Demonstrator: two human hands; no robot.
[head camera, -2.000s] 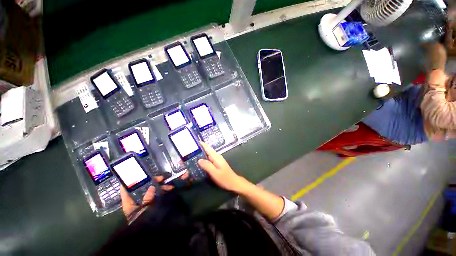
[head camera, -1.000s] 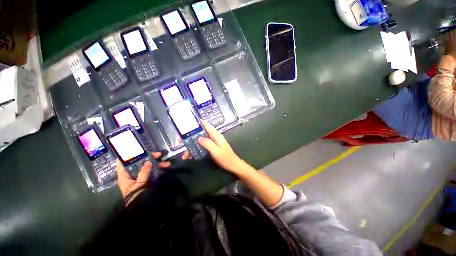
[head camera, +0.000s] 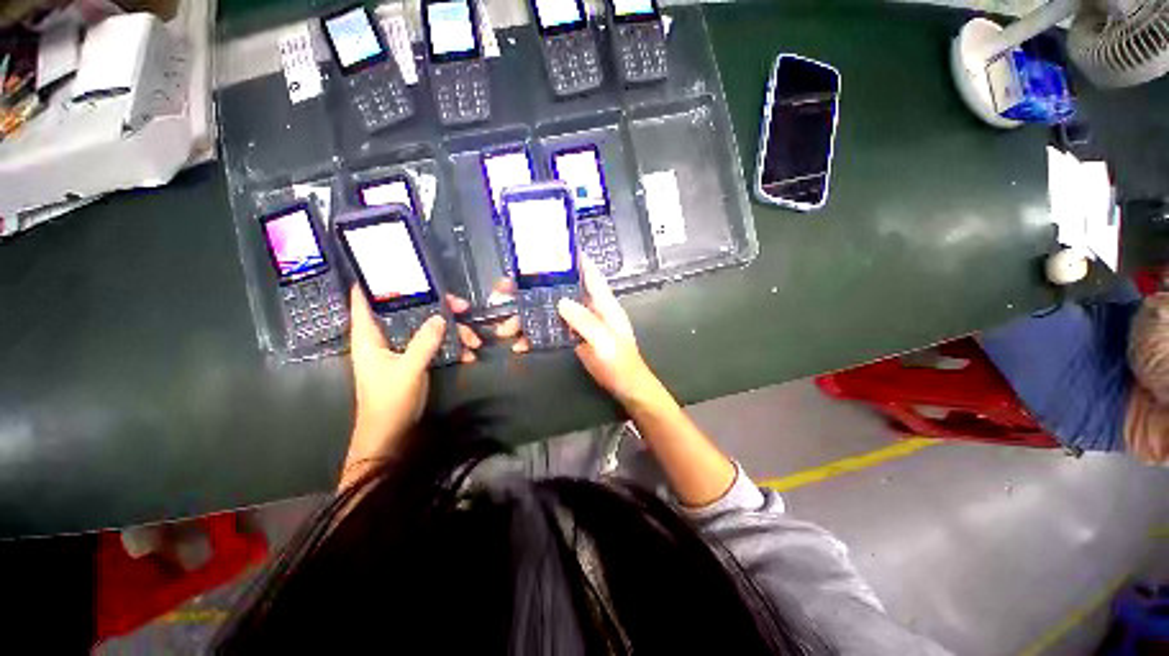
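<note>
My left hand (head camera: 395, 372) holds a dark keypad phone (head camera: 390, 262) with a lit white screen, its thumb low on the keypad. My right hand (head camera: 608, 336) holds another keypad phone (head camera: 541, 240) with a lit screen, its thumb at the keypad. Both phones are above the near row of the clear plastic tray (head camera: 726, 173) and partly hide phones lying there. A keypad phone with a pink and white screen (head camera: 296, 241) lies in the near left pocket. Several keypad phones with lit screens lie in the far row. White slips lie in some pockets.
A smartphone (head camera: 799, 132) lies right of the tray. Farther right are a white fan (head camera: 1119, 39), a blue packet (head camera: 1033, 87) and white paper (head camera: 1083, 206). A white box (head camera: 109, 109) stands at the left. A person's arm (head camera: 1149, 385) and red stool (head camera: 955, 391) are at right.
The camera view has shifted, so the tray and both hands appear farther right. Both hands still hold their phones, which now look more upright in the picture.
</note>
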